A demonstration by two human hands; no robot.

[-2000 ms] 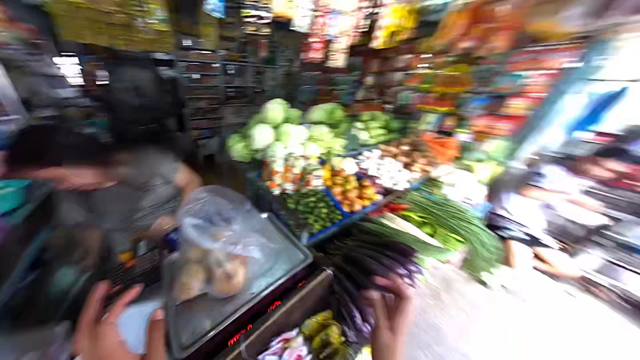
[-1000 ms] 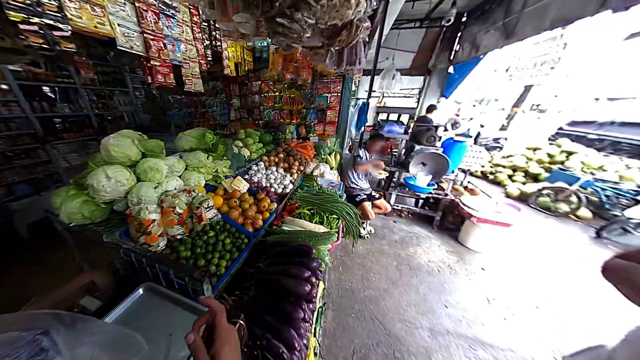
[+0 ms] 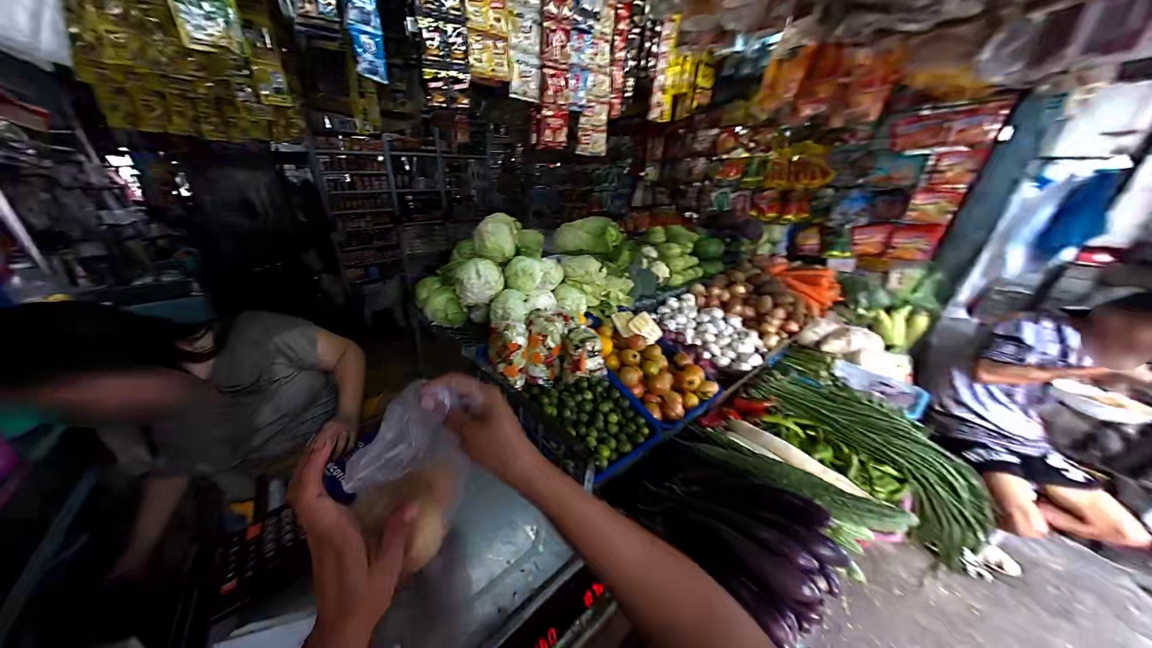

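A clear plastic bag (image 3: 387,459) with round, pale brown produce (image 3: 418,522) inside hangs above the metal tray of a digital scale (image 3: 513,549). My right hand (image 3: 481,423) pinches the top of the bag. My left hand (image 3: 346,540) is against the bag's left side, palm up and fingers spread, the produce at its thumb; whether it bears any weight I cannot tell. Motion blurs the bag and its contents. Behind my left hand lies a dark calculator-like keypad (image 3: 261,549), and a person in a grey shirt (image 3: 279,387) leans close to it.
Beyond the scale stand cabbages (image 3: 477,281), green limes (image 3: 594,418), a blue crate (image 3: 670,418) of orange-brown fruit and garlic bulbs (image 3: 711,333). Eggplants (image 3: 756,531) and long green beans (image 3: 891,450) lie at right. Sachets (image 3: 553,81) hang above. A seated person (image 3: 1017,387) holds a plate.
Two seconds ago the bag of produce rested on the scale tray with my hands apart; now it is lifted between both hands. The view has swung right and back.
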